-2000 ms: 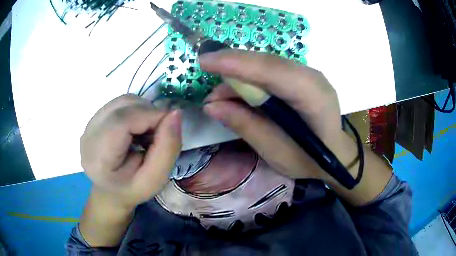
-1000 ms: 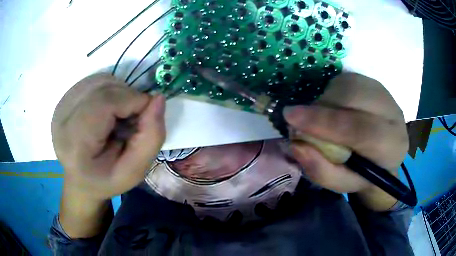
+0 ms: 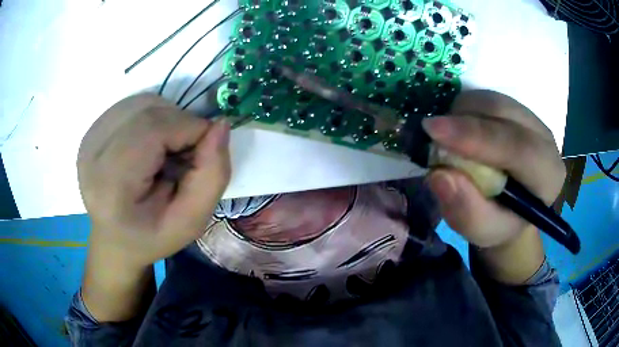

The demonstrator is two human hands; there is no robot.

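Observation:
A green PCB panel [image 3: 353, 68] with rows of joined round boards lies on a white paper sheet [image 3: 61, 108]. My right hand [image 3: 495, 169] holds a soldering iron [image 3: 468, 169] by its tan and black handle. The iron's blurred barrel reaches left over the lower rows; its tip is over the panel's lower left, and contact is unclear. My left hand [image 3: 156, 176] pinches a short dark lead wire [image 3: 241, 122] at the panel's lower left corner. Several lead wires [image 3: 193, 51] trail from the panel's left edge.
A black ringed guard [image 3: 594, 13] stands at the top right. A dark green bench top [image 3: 590, 101] shows at the right. Below are the blue floor [image 3: 47, 261] and a grid-like object [image 3: 601, 305] at the lower right.
Since the first frame, the panel appears larger and lower, and the iron has swung down to its lower left area. Over the last second, my right hand has shifted slightly right and the iron tip slightly up.

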